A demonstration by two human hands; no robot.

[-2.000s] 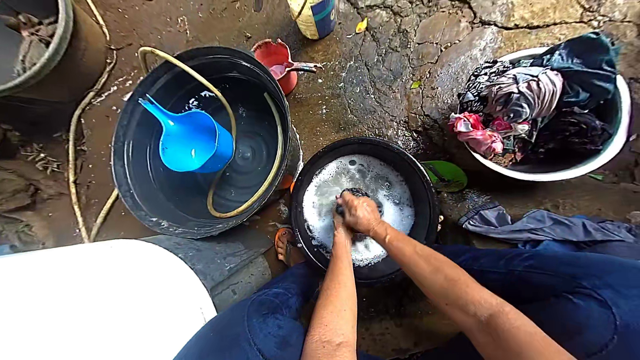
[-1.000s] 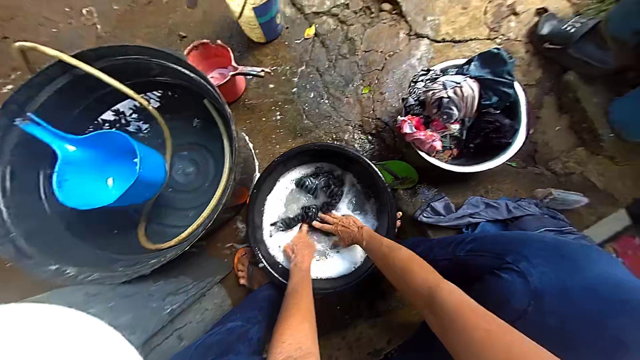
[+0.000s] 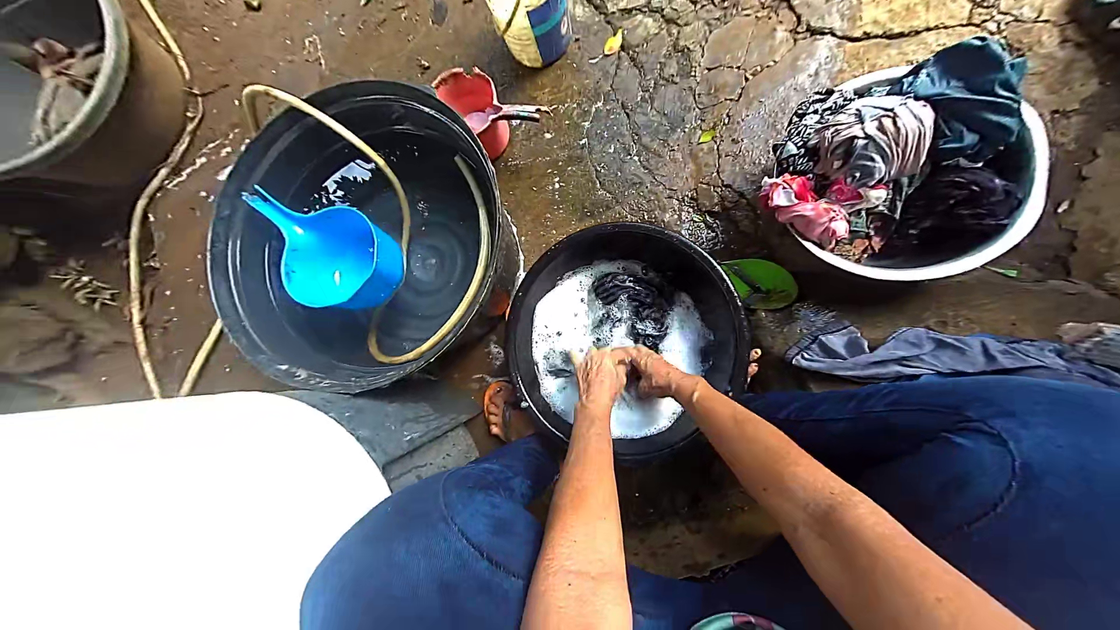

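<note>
A round black basin [image 3: 525, 350] with white suds stands on the ground between my knees. Dark wet cloth [image 3: 634, 302] lies bunched in the suds, towards the basin's far side. My left hand [image 3: 601, 372] and my right hand [image 3: 654, 372] are close together over the near part of the basin, at the cloth's near end. The fingertips of both hands point down and are partly hidden by the hands and suds, so whether either one grips the cloth cannot be told.
A large dark tub [image 3: 229, 289] of water at the left holds a blue dipper [image 3: 341, 258] and a hose [image 3: 468, 297]. Behind are a broken red dipper [image 3: 472, 101] and a bucket [image 3: 534, 31]. A white-rimmed basin [image 3: 1037, 192] of clothes is at the right, beyond a green slipper [image 3: 766, 283] and grey cloth [image 3: 919, 353].
My hands were spread apart on the dark cloth a second ago; now they are drawn together at its near end. The view has shifted noticeably.
</note>
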